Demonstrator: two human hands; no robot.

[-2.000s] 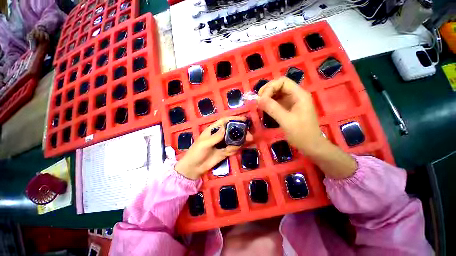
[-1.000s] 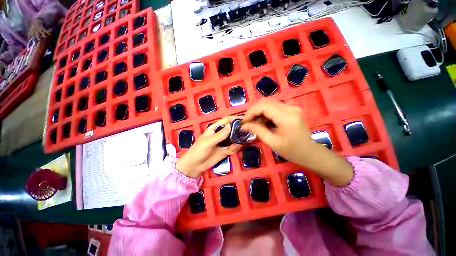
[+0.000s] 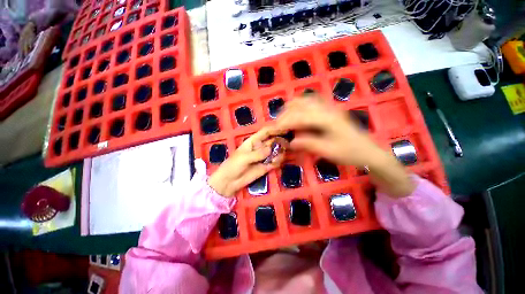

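Note:
A red-orange tray (image 3: 233, 248) lies in front of me with dark, rounded-square watch bodies in many of its pockets; one watch body (image 3: 343, 207) shines near the front edge. My left hand (image 3: 244, 158) is over the left-middle of the tray, its fingers closed on a small shiny item (image 3: 276, 149), partly covered and too unclear to name. My right hand (image 3: 322, 129) is motion-blurred, palm down, just right of the left fingertips. Its fingertips are unclear, and whether it holds anything cannot be told. It hides several pockets.
More red watch trays (image 3: 187, 72) stand at left. A record sheet (image 3: 135, 186) and a dark red round item (image 3: 43, 204) lie left. A pen (image 3: 446, 126), white box (image 3: 472, 81) and yellow label (image 3: 514, 97) are right. Black units with cables (image 3: 299, 20) lie behind. Another person's hand shows top left.
My right hand has drawn slightly right and up from the held item and is blurred. A dark watch body now shows in a right-middle pocket that was empty. The view has shifted slightly.

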